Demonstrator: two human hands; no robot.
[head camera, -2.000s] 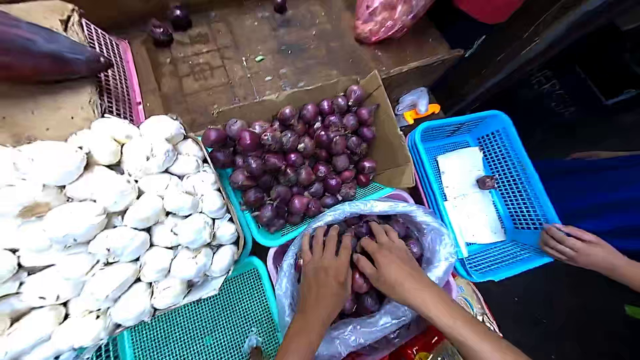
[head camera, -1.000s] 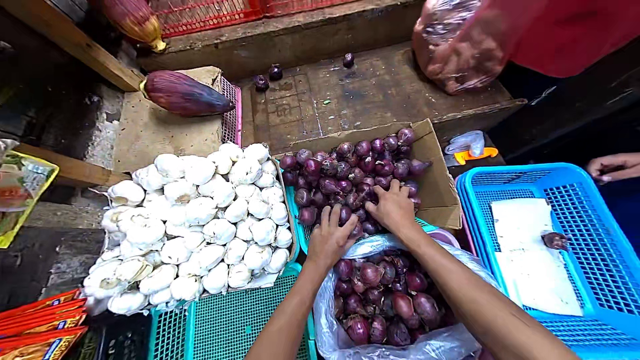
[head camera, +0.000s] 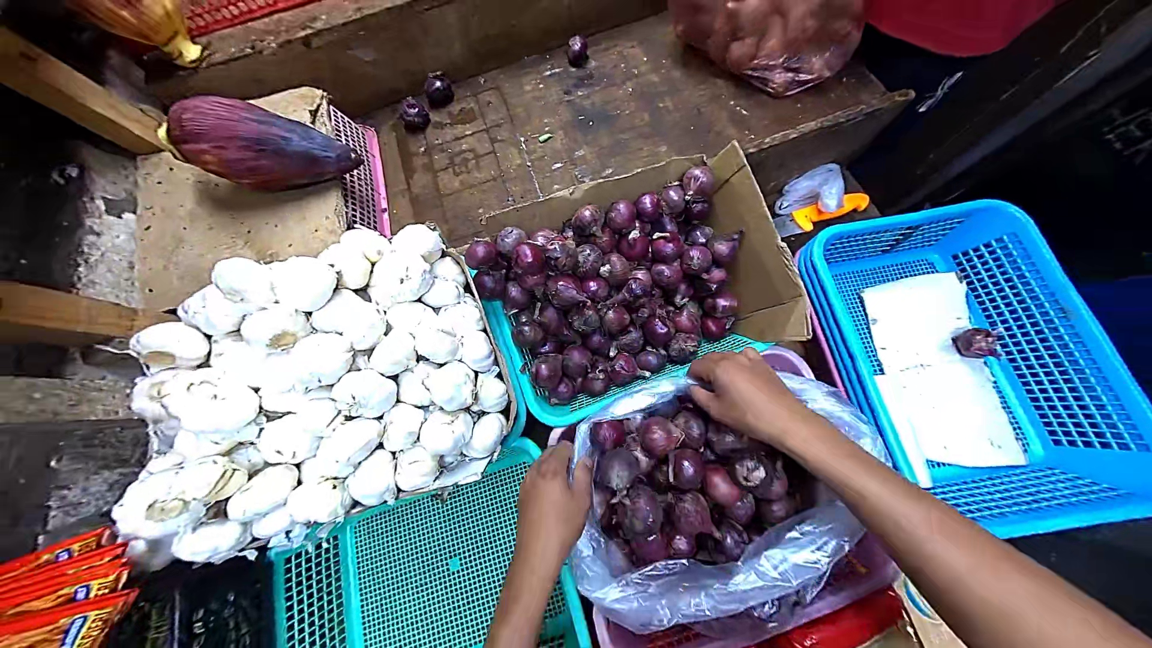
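A clear plastic bag (head camera: 720, 585) full of red onions (head camera: 688, 490) sits in a pinkish basket, its mouth wide. My left hand (head camera: 555, 495) pinches the bag's rim on the left side. At the far rim, my right hand (head camera: 742, 391) has its fingers bent over the plastic, thumb inward; its grip is partly hidden. Just beyond the bag, a pile of red onions (head camera: 621, 279) lies on cardboard (head camera: 765, 261) over a teal basket (head camera: 562, 414). To the left is a large heap of white garlic bulbs (head camera: 351, 396).
Stacked blue baskets (head camera: 1080, 351) stand at right, with white paper (head camera: 936, 369) and one onion (head camera: 976, 342) inside. A banana blossom (head camera: 261, 144) lies on a box at upper left. Behind are a wooden ledge (head camera: 612, 108), loose onions, a filled plastic bag (head camera: 774, 36) and an orange-handled tool (head camera: 830, 211).
Both my hands went from the bagged onions to the onion pile on the cardboard, then back to the bag's rim. Another person's hand at the right is out of view now.
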